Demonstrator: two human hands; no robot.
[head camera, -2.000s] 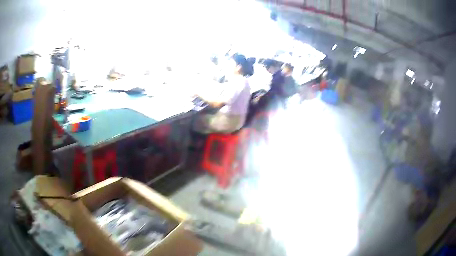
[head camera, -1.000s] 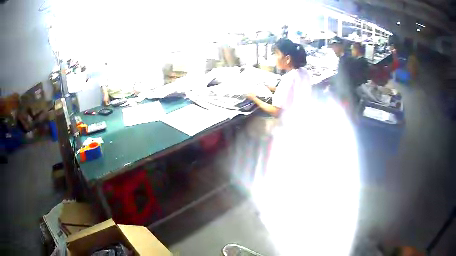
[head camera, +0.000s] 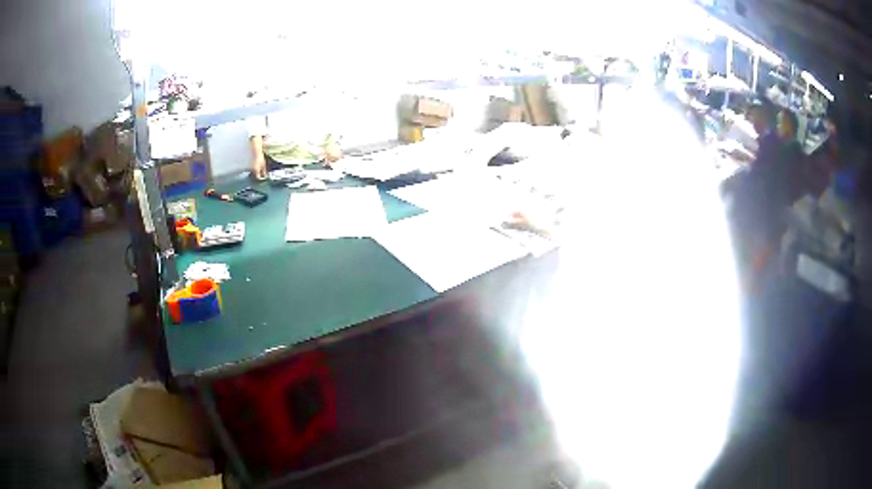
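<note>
Neither of my hands is in view. The green-topped bench (head camera: 287, 301) stands in front of me. A blue and orange tape dispenser (head camera: 198, 300) sits at its near left corner, with a crumpled white wad (head camera: 207, 272) just behind it. A pale calculator (head camera: 223, 235) lies farther back beside a second orange tape dispenser (head camera: 185, 232). A small black device (head camera: 250, 197) lies behind them. Large white sheets (head camera: 335, 213) lie flat across the bench. Grey printed paper (head camera: 411, 164) is spread at the back.
An open carton's flap (head camera: 167, 435) shows at the bottom left beside newspaper. A red stool (head camera: 287, 411) is under the bench. Another person's hand (head camera: 526, 224) rests over the sheets, the body lost in strong glare. People stand at the right. Cartons and blue crates are at the far left.
The view has moved closer to the bench and turned. The open carton has slid mostly out of the bottom edge. The person at the bench is now hidden by glare except for a hand.
</note>
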